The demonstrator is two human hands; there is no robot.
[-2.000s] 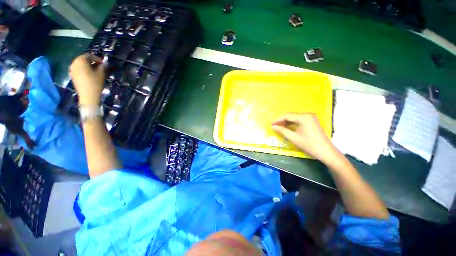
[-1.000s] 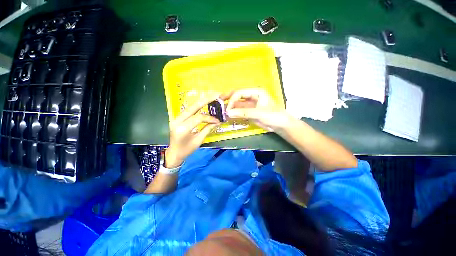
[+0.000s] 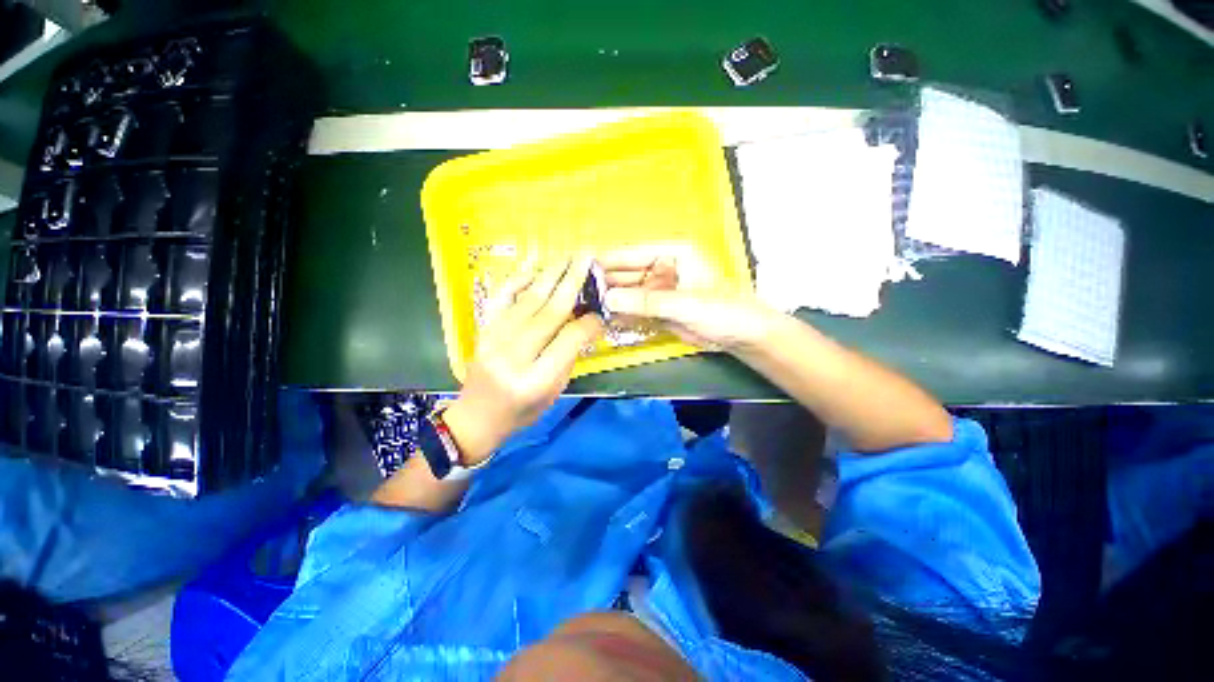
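A small black watch housing with a silver rim (image 3: 593,292) is held over the yellow parts tray (image 3: 445,247). My left hand (image 3: 525,341) grips it from the left with its fingers extended, and wears a wristwatch (image 3: 446,445). My right hand (image 3: 699,309) has its fingertips at the housing's right side. Whether a tiny part is between the right fingertips cannot be told. Tiny pale loose parts (image 3: 495,251) lie scattered in the tray, partly hidden by my hands.
Black blister trays (image 3: 133,253) are stacked at left, some pockets holding housings. Spaced housings (image 3: 751,61) lie on the green conveyor belt (image 3: 612,67). White sheets (image 3: 819,220) lie right of the tray, with textured pale pouches (image 3: 1072,276) beyond. A blue bin (image 3: 213,613) is below.
Both hands have come together at the housing over the tray, the left from the black trays. Since one second ago the housing has turned more edge-on and the belt housings have shifted slightly right.
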